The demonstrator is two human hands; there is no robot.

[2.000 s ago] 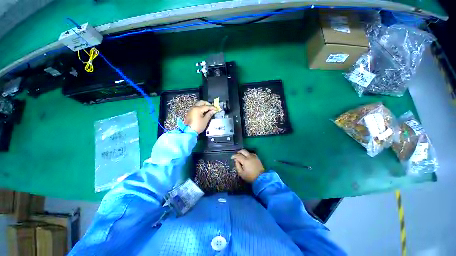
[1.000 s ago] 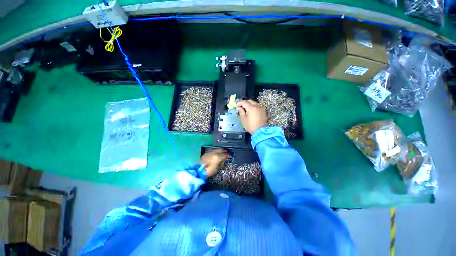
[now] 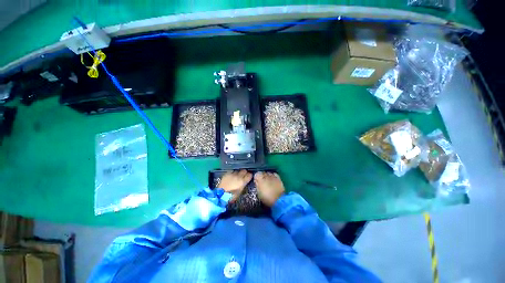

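Note:
My left hand (image 3: pixel 235 183) and my right hand (image 3: pixel 268 187) are side by side over the front tray (image 3: pixel 215 176), fingertips near its far edge. The tray holds a heap of tiny reddish-brown metal parts (image 3: pixel 247 202). Whether either hand pinches a part is too small to tell. The black fixture (image 3: pixel 240 99) stands just beyond, with a silver plate (image 3: pixel 239 143) and a small yellow piece (image 3: pixel 236 119) untouched at its middle. The left tray (image 3: pixel 173 128) and right tray (image 3: pixel 312 132) flank it, both with paler heaps of parts.
A clear labelled bag (image 3: pixel 121 168) lies left. A thin dark tool (image 3: pixel 320 184) lies right of the front tray. Bags of parts (image 3: pixel 390 142) and a cardboard box (image 3: pixel 362 55) are at right. A black case (image 3: pixel 124 77) is upper left; a blue cord (image 3: pixel 135 108) runs to my left cuff.
My right hand has left the fixture's yellow piece and come back to the front tray. My left hand stays at the front tray, now beside it. The camera view has shifted.

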